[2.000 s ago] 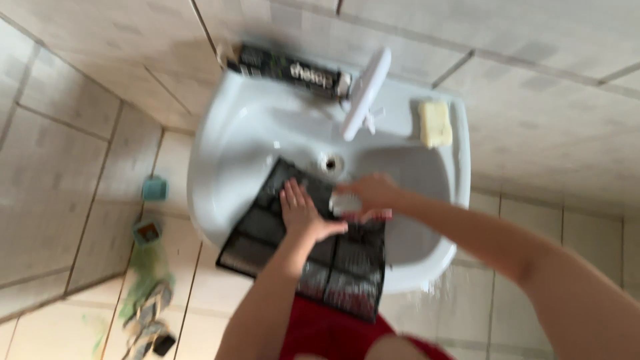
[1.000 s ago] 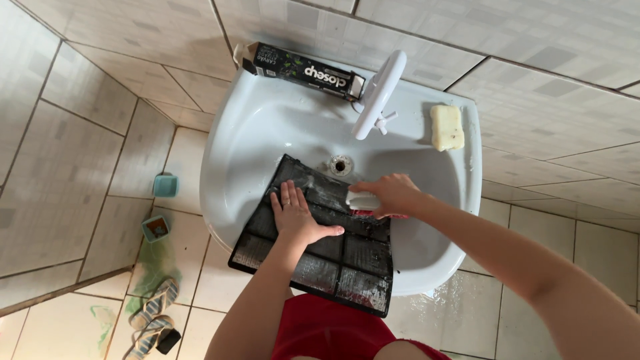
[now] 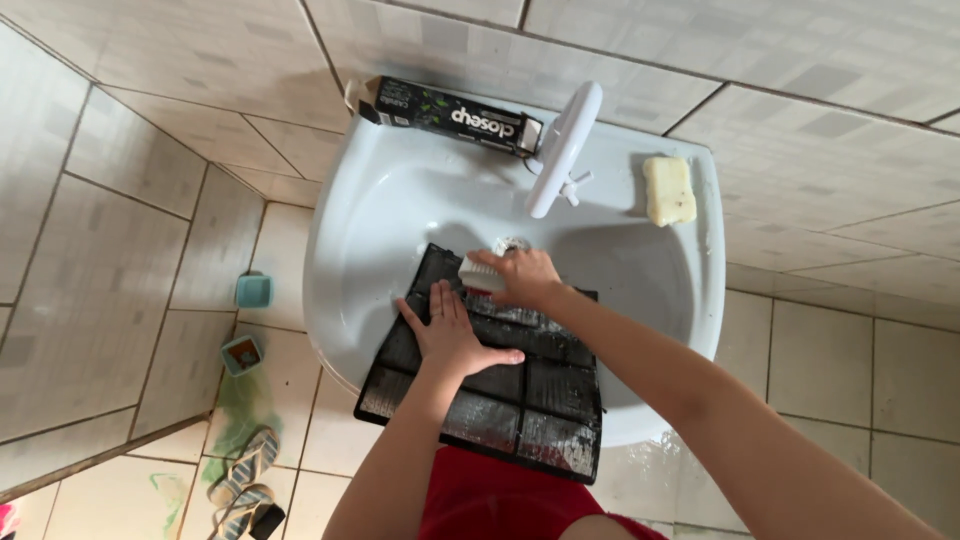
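A wet black mesh filter panel with a ribbed frame point(image 3: 487, 382) lies tilted in the white washbasin point(image 3: 367, 195), its near end over the front rim. My left hand point(image 3: 454, 337) rests flat on the panel's left part, fingers spread, holding nothing. In my right hand point(image 3: 525, 277) is a white scrubbing brush with red bristles point(image 3: 480, 276), pressed on the panel's far part near the drain point(image 3: 511, 244). My fingers hide part of the brush.
A white tap point(image 3: 566, 150) stands at the basin's back, between a black Closeup toothpaste box point(image 3: 457, 116) and a pale soap bar point(image 3: 670, 190). Two small blue containers point(image 3: 254, 290) and striped flip-flops point(image 3: 253, 457) are on the tiled floor at left.
My right hand has moved with the brush towards the panel's far left part, near the drain. My left hand still presses on the panel, its fingers spread wider.
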